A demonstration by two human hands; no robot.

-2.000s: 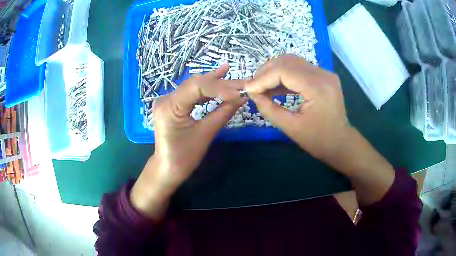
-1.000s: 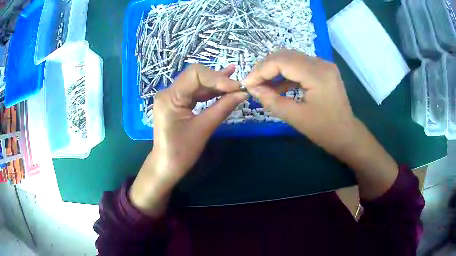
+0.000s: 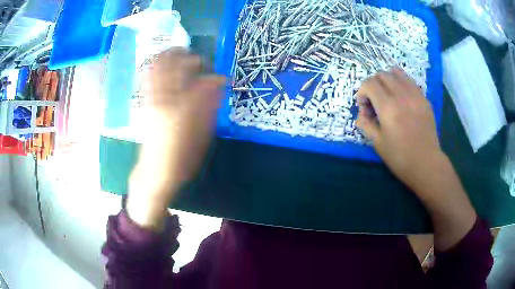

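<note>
The blue parts tray (image 3: 293,144) holds a heap of thin metal pins (image 3: 282,34) at its far side and small white plastic caps (image 3: 282,118) at the near and right side. My left hand (image 3: 183,93) is blurred, over the right part of the clear plastic box (image 3: 121,84) left of the tray; whether it holds anything cannot be told. My right hand (image 3: 395,110) is over the right part of the tray among the white caps, fingers curled down; its fingertips are partly hidden.
A white sheet or pad (image 3: 474,93) lies right of the tray. Clear plastic bags (image 3: 480,17) are at the upper right. A plain blue tray (image 3: 82,34) is at the upper left. A rack with orange items (image 3: 46,96) stands at the left.
My hands have parted. The left went left to the clear box, the right went right over the caps. The view has turned left, so the tray appears further right.
</note>
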